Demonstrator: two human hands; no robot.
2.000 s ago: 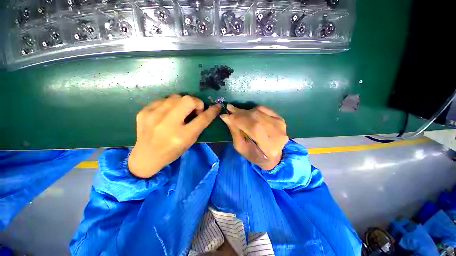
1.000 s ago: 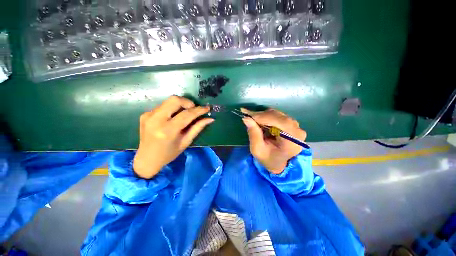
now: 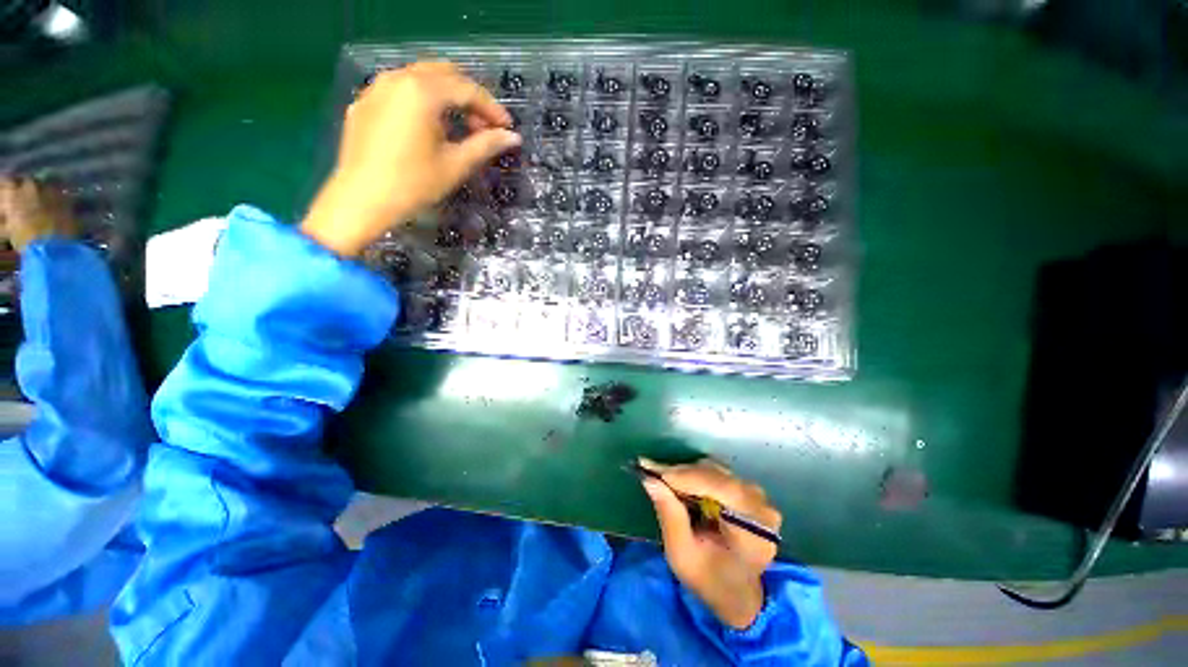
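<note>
The clear blister tray (image 3: pixel 844 261) lies on the green mat, with rows of pockets holding small dark round components (image 3: pixel 707 201). My left hand (image 3: pixel 414 146) is over the tray's upper left part, thumb and index fingertips close together; whether they pinch a component cannot be told. My right hand (image 3: pixel 714 528) is low over the mat, below the tray, and holds a thin dark pen-like tool (image 3: pixel 748 524) with a yellow-gold band, its tip pointing left. A loose pile of tiny black parts (image 3: pixel 603 400) lies just below the tray.
A black box-like block (image 3: pixel 1101 391) with a grey cable stands at right. A grey-brown patch (image 3: pixel 903 489) lies on the mat (image 3: pixel 951 300). A white paper-like item (image 3: pixel 185 263) lies left of the tray. Another person's blue sleeve (image 3: pixel 81 352) and hand are at far left, beside another tray.
My left hand has moved from the mat beside the right hand up over the tray. The right hand still holds the tool. The view has shifted, showing the whole tray and another person at left.
</note>
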